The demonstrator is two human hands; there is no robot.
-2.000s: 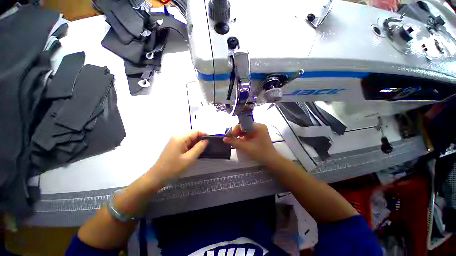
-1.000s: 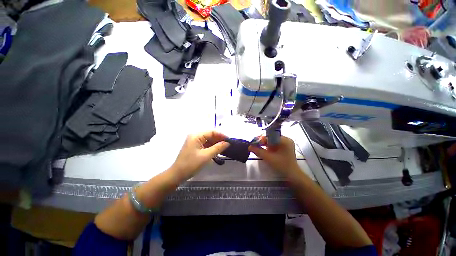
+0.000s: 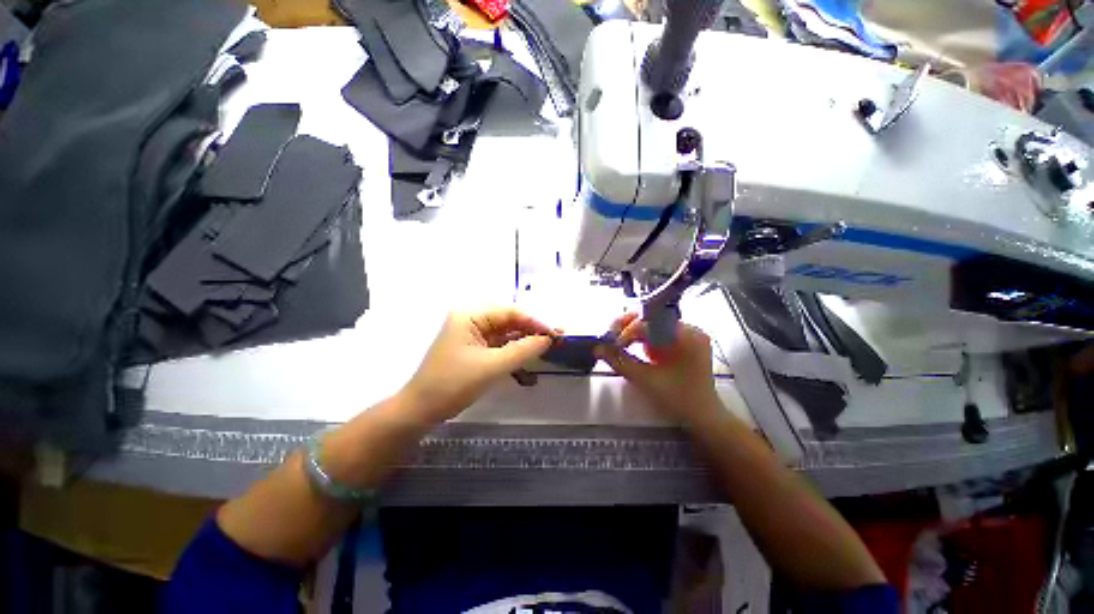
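A small dark grey cut piece (image 3: 573, 353) is held between both hands just in front of the needle area. My left hand (image 3: 480, 356) pinches its left end between thumb and fingers. My right hand (image 3: 669, 363) pinches its right end, close below the head of the white sewing machine (image 3: 828, 156). A dark round-ended fitting (image 3: 661, 326) hangs in front of my right hand and hides part of it. The presser foot and needle cannot be made out in the glare.
Small cut panels (image 3: 282, 222) lie left of the hands, with large cut panels (image 3: 72, 204) at far left. Part-sewn pieces (image 3: 414, 96) lie behind. Dark strips (image 3: 774, 318) and a pale strip lie under the machine arm. A ruler-like strip (image 3: 480, 453) follows the front edge.
The view has shifted, so the machine sits further right than at first. The piece, flat below the fingertips earlier, now shows as a narrower shape between them. Both hands keep their pinch.
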